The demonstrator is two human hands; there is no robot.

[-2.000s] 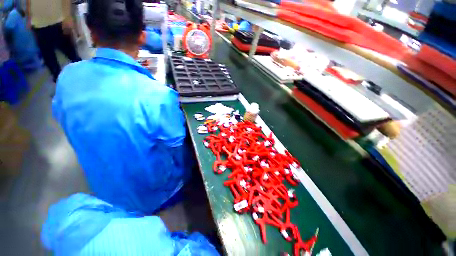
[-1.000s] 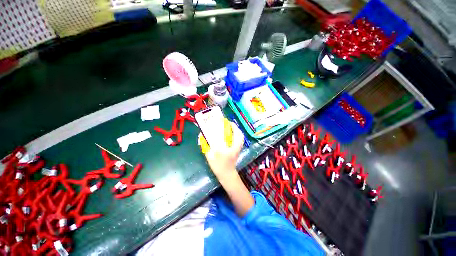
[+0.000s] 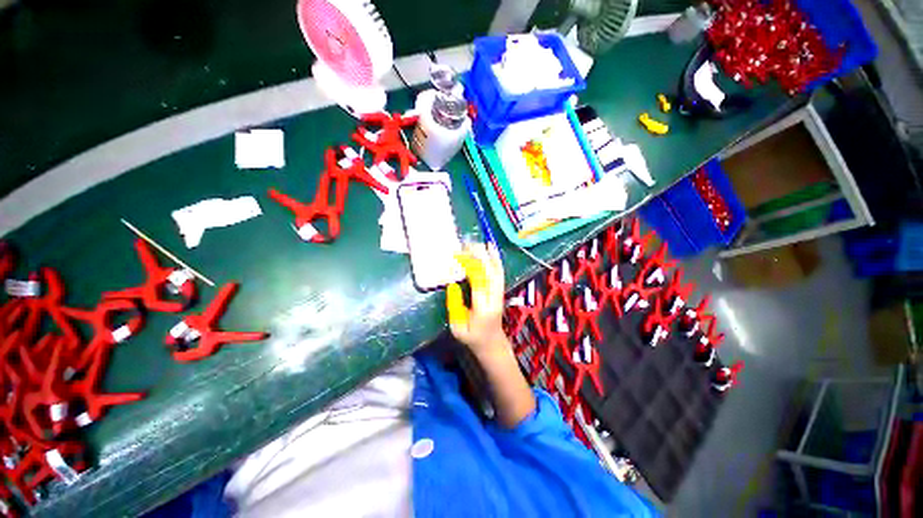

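Note:
A smartphone [image 3: 429,235] with a lit white screen lies on the green bench, partly over white paper. My right hand [image 3: 482,293], with yellow finger cots, is at the phone's lower right corner. Its fingers are apart, and the fingertips touch or nearly touch the phone's edge. My left hand is not in view. Several red spring clamps [image 3: 207,326] with white pieces in their jaws lie at the left and beyond the phone.
A pale stick [image 3: 167,251] and white paper [image 3: 259,149] lie left. A pink fan [image 3: 346,40], bottle [image 3: 441,126], blue bin [image 3: 521,86] and teal tray [image 3: 536,235] stand beyond. A black tray [image 3: 658,410] of upright clamps sits beside my arm. Yellow cots [image 3: 653,123] lie farther right.
My view has swung from the seated person to the phone end of the bench. My right hand has moved from over the phone to its lower right corner, and the phone now lies flat.

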